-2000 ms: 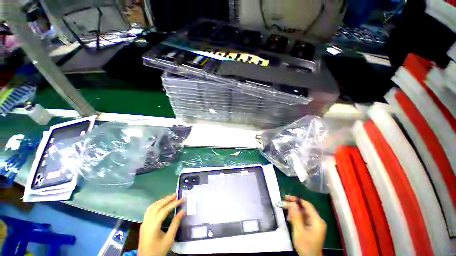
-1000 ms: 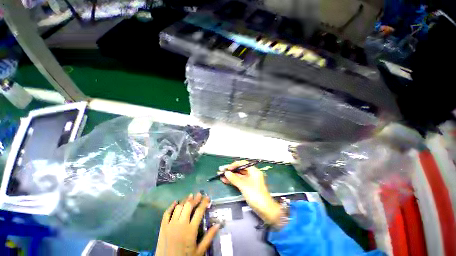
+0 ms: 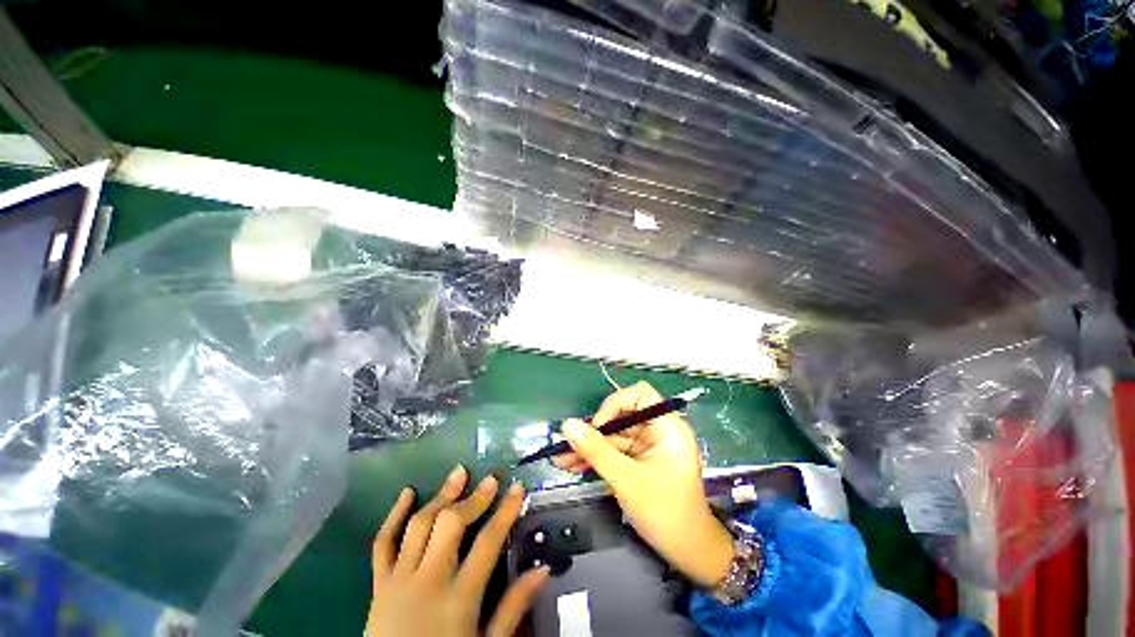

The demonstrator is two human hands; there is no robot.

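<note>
The tablet back housing [image 3: 635, 579], flat and dark with a pale patch and dark round openings at its upper left corner, lies on a white foam sheet [image 3: 824, 492], partly cut off below. My left hand [image 3: 442, 560] rests with fingers spread at the housing's upper left corner and holds nothing. My right hand [image 3: 641, 467] holds a thin dark pen-like tool [image 3: 610, 427], its tip pointing left, just above the housing's top left corner. The tip is over a clear adhesive piece sheet [image 3: 510, 432] on the green mat. Whether a part is at the tip, I cannot tell.
A large clear bag of black parts [image 3: 411, 336] lies at left, with another tablet [image 3: 37, 249] beyond it. A tall stack of clear blister trays [image 3: 697, 174] stands behind. A second clear bag [image 3: 958, 436] lies at right against red and white foam trays [image 3: 1052, 523].
The view has moved closer to the bench. My right hand went from the housing's right side to above its top edge with the tool. My left hand moved to the upper left corner.
</note>
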